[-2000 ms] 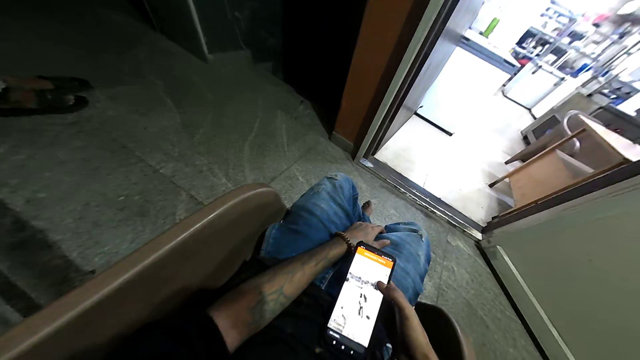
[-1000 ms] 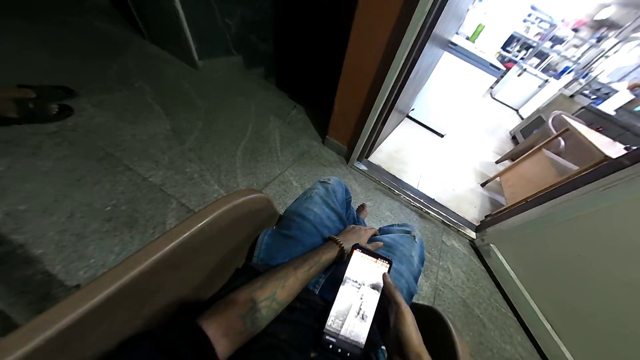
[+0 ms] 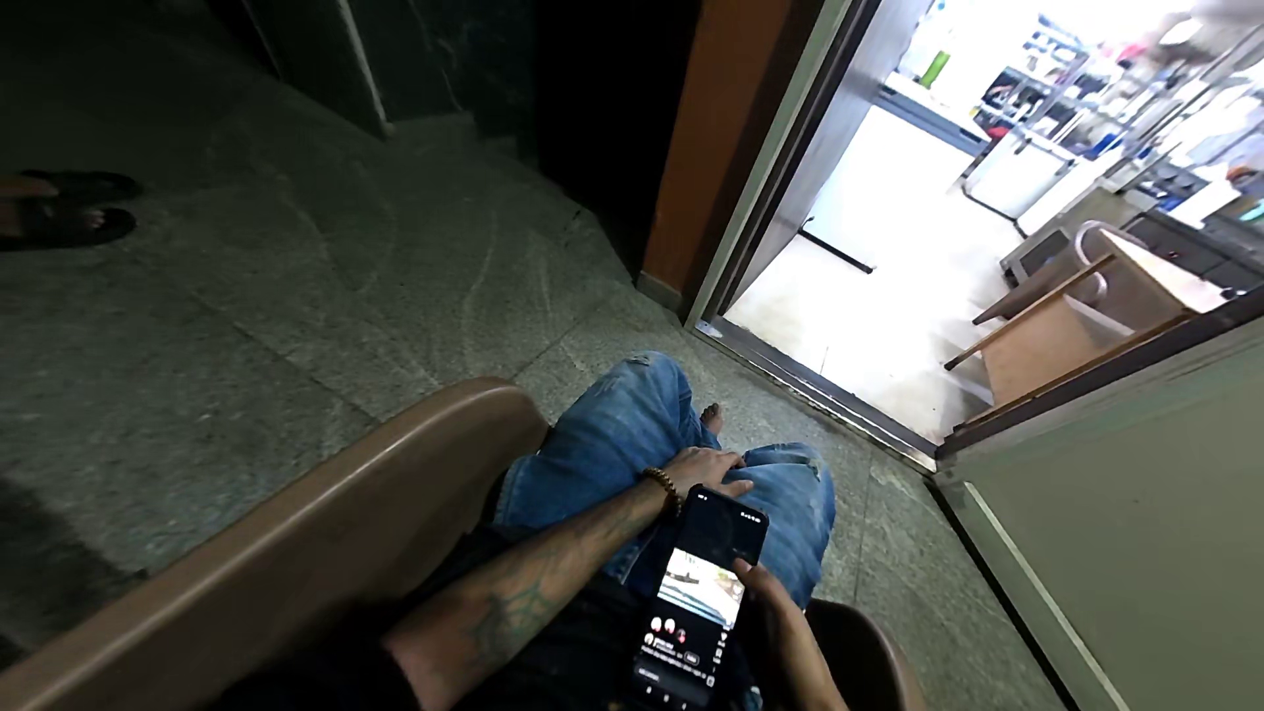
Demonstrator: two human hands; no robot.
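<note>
A dark smartphone (image 3: 699, 592) with a lit screen stands tilted over my lap. My right hand (image 3: 775, 612) holds it from the right side, the thumb at the edge of the screen. My left hand (image 3: 703, 468), with a beaded bracelet (image 3: 664, 486) at the wrist, rests on the blue jeans (image 3: 617, 425) between the knees, just beyond the top of the phone. Its fingers are slightly apart and nothing shows in it. The phone covers part of my lap, and most of the right-hand fingers are hidden behind it.
I sit on a brown chair (image 3: 464, 420). An open doorway with a metal threshold (image 3: 820, 390) lies ahead to the right, leading to a bright room with a wooden table (image 3: 1062, 346) and crowded shelves. Another person's foot in a dark sandal (image 3: 99, 227) shows at far left.
The phone's screen has gone from an orange-topped bright page, through a greyish picture, to a dark page with a smaller picture. Both hands have stayed in about the same place.
</note>
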